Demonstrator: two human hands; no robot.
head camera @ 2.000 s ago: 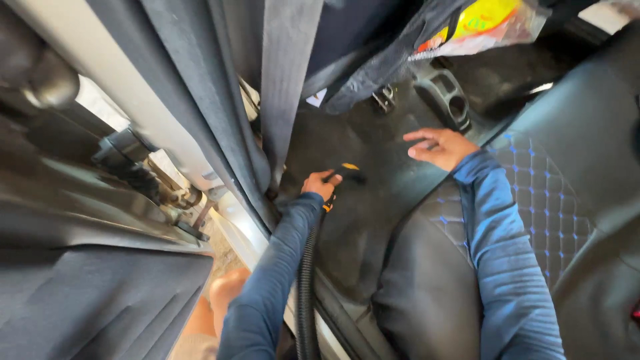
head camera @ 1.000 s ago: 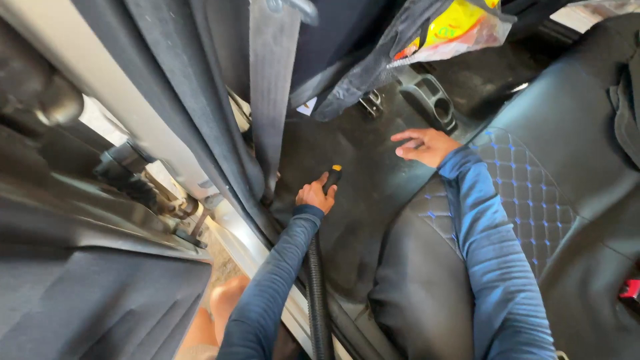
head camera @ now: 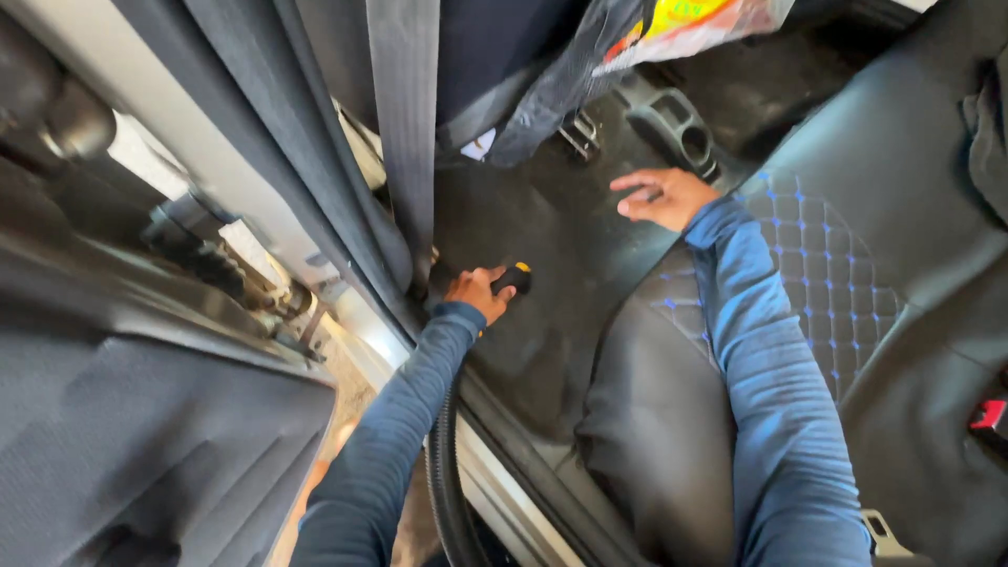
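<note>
My left hand [head camera: 479, 295] grips a black vacuum hose nozzle [head camera: 513, 278] with a yellow tip part, low over the dark car floor mat [head camera: 543, 339]. From beneath that hand a ribbed black hose [head camera: 445, 465] runs down across the door sill. My right hand [head camera: 661, 197] is held above the floor by the edge of the rear seat, fingers apart and nothing in them. The rear seat [head camera: 827, 260] is black with blue diamond stitching. Beyond the right hand lies the centre console with a cup holder [head camera: 693, 142].
A grey seat belt [head camera: 404, 118] hangs beside the door pillar. A plastic bag [head camera: 701, 31] with yellow and red print sits in the front seat's back pocket. The open car door [head camera: 157, 441] is at the left, past the door sill [head camera: 504, 472]. A red buckle [head camera: 988, 415] lies at the right.
My left hand and the nozzle have shifted about over the floor mat, and the nozzle's angle has changed. My right hand has stayed near the seat edge, fingers apart.
</note>
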